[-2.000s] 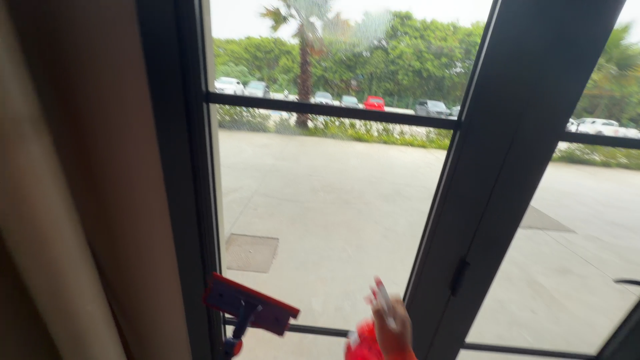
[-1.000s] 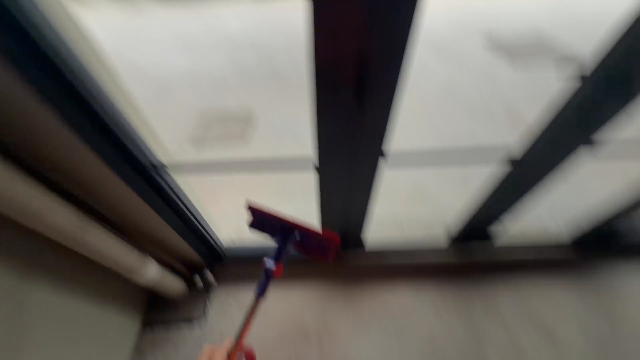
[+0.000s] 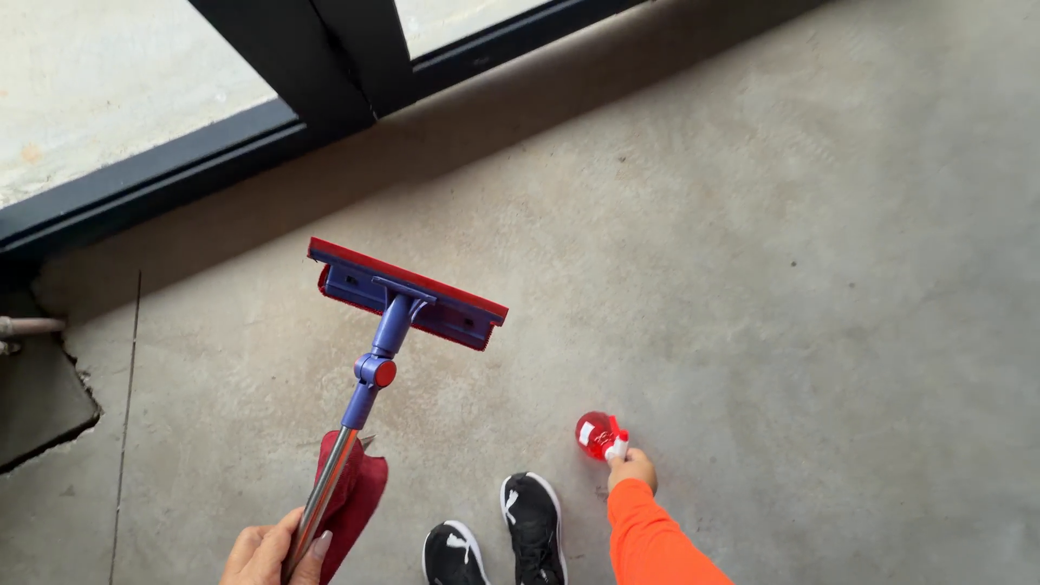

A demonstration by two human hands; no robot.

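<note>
My left hand (image 3: 272, 548) grips the metal pole of a purple and red window squeegee (image 3: 406, 294), whose head is raised over the floor and tilted down to the right. A dark red cloth (image 3: 353, 496) hangs beside the pole at that hand; how it is held is hidden. At the lower right my right hand (image 3: 633, 470), below an orange sleeve, is closed round the neck of a red spray bottle (image 3: 595, 435) with a white and red trigger head. The bottle is low, near my shoes.
A dark door frame (image 3: 341, 89) with glass panes runs across the upper left. Concrete floor (image 3: 731, 268) spreads below it. My black shoes (image 3: 532, 524) stand at the bottom middle. At the left edge, a pipe (image 3: 31, 327) ends over a broken-edged recess in the floor.
The view has swung down from the glass door to the floor. The right hand and spray bottle, unseen one second ago, are in view again. The squeegee remains in the left hand.
</note>
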